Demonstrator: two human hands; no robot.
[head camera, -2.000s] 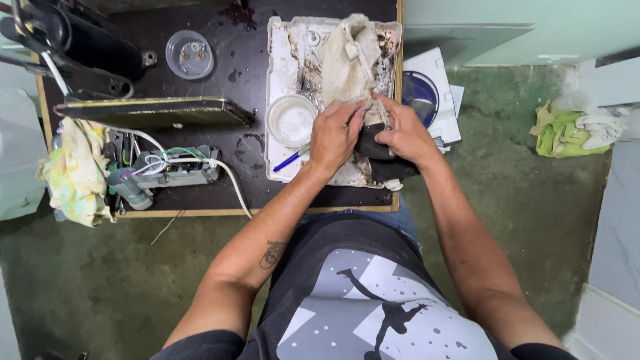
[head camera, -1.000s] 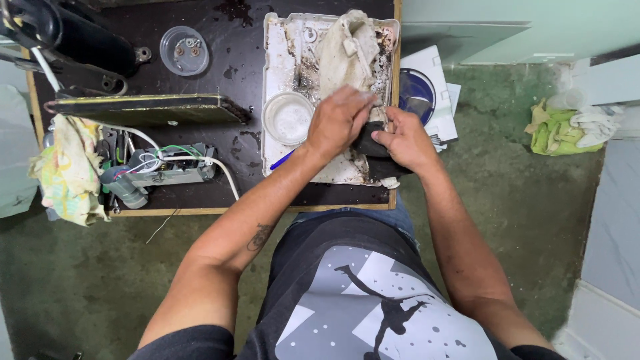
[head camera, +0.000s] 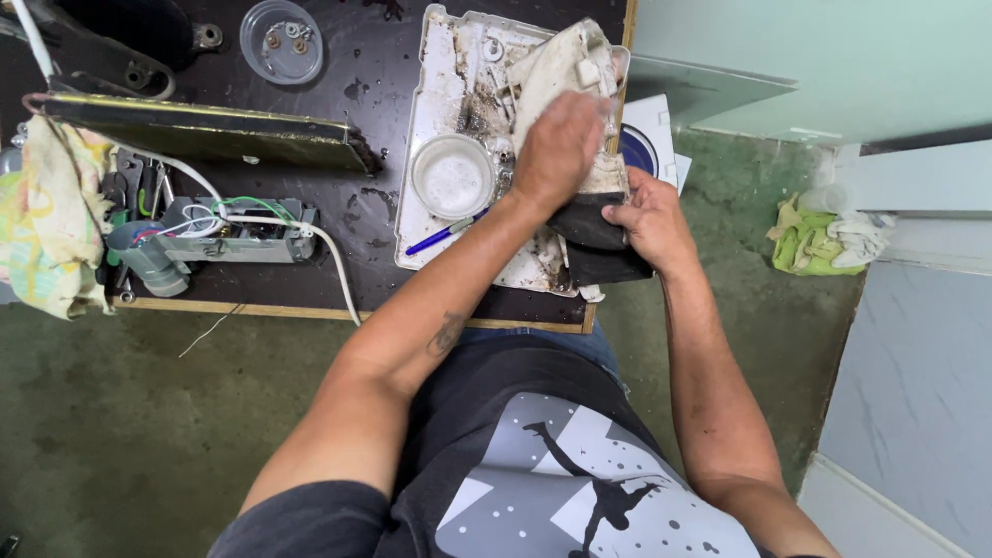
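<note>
A dirty white plastic panel (head camera: 446, 85) lies on the dark table. Over its right part is a whitish plastic piece (head camera: 554, 66) with a black flap (head camera: 593, 221) at its lower end. My right hand (head camera: 651, 217) grips the flap's right edge, thumb on top. Blurred, my left hand (head camera: 559, 151) lies over the middle of the whitish piece; its fingertips and anything in them are hard to make out. Left of it, a round clear tub (head camera: 453, 177) of whitish content stands on the panel, beside a blue pen (head camera: 434, 240) partly under my forearm.
A plastic bowl of nuts (head camera: 280, 43), a dark upright panel (head camera: 209, 132), a grey wired housing (head camera: 232, 232), hand tools and a stained cloth (head camera: 58, 217) occupy the table's left. A white box (head camera: 659, 124) sits beyond the right edge; cloths (head camera: 821, 240) lie farther right.
My left hand has moved up along the whitish piece from beside my right hand. My right hand stays at the black flap. The view has shifted slightly.
</note>
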